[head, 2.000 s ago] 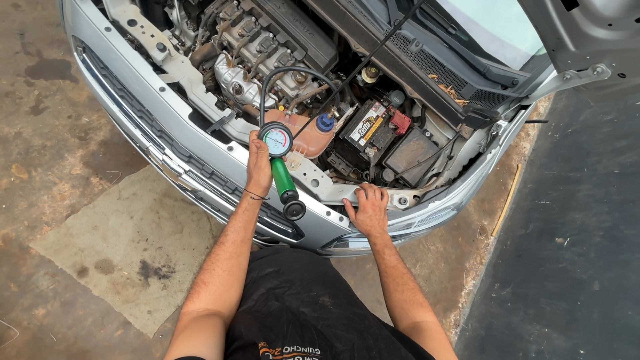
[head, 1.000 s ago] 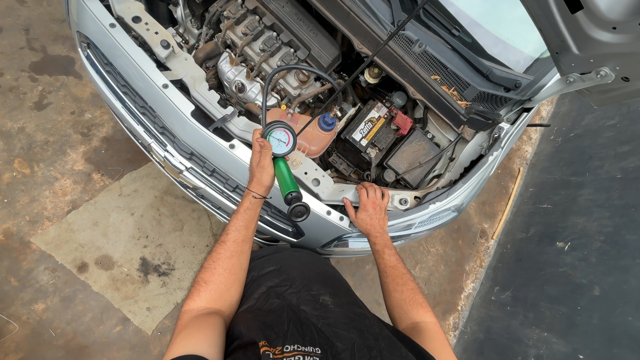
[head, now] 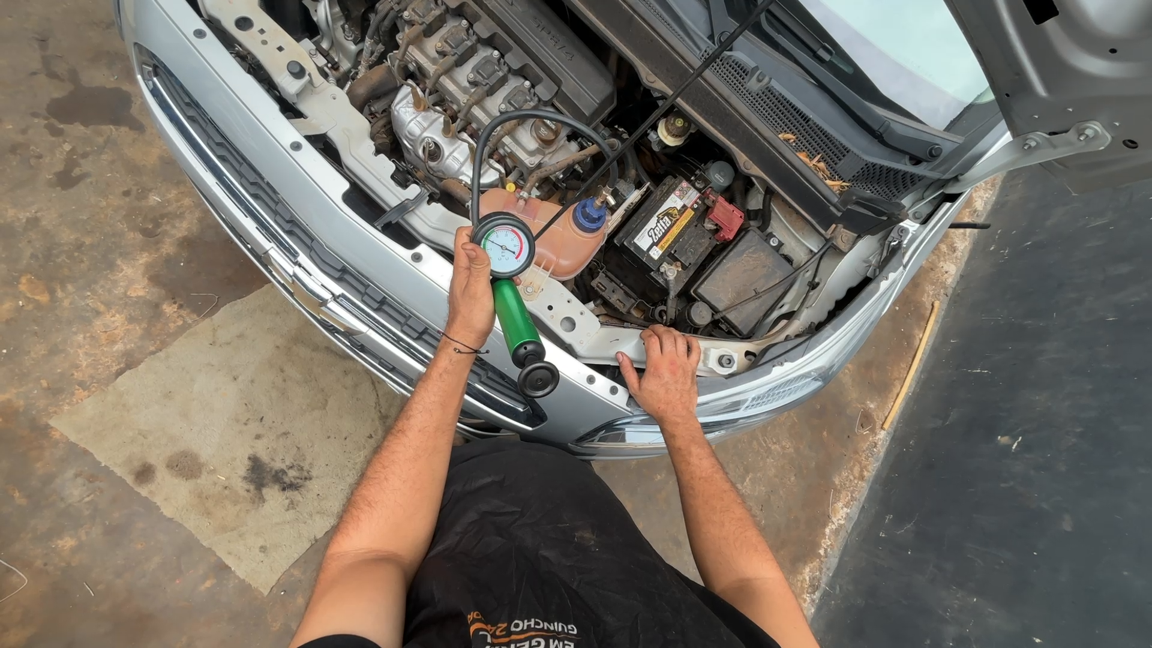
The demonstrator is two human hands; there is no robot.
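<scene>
My left hand (head: 472, 290) grips a green hand pump (head: 515, 322) just below its round pressure gauge (head: 505, 246), whose white dial faces up. From the gauge a black rubber hose (head: 531, 115) arches over the engine and comes down near the coolant reservoir. That orange-brown plastic coolant reservoir (head: 549, 236) has a blue cap (head: 589, 215) and lies just beyond the gauge. My right hand (head: 665, 371) rests with spread fingers on the front edge of the engine bay, above the headlight (head: 661, 432), and holds nothing.
A car battery (head: 666, 229) with a red terminal cover (head: 724, 218) sits right of the reservoir, beside a black box (head: 745, 281). The engine (head: 477, 81) lies at upper left. A thin black prop rod (head: 661, 112) slants across the bay. The raised hood (head: 1080, 72) is at upper right.
</scene>
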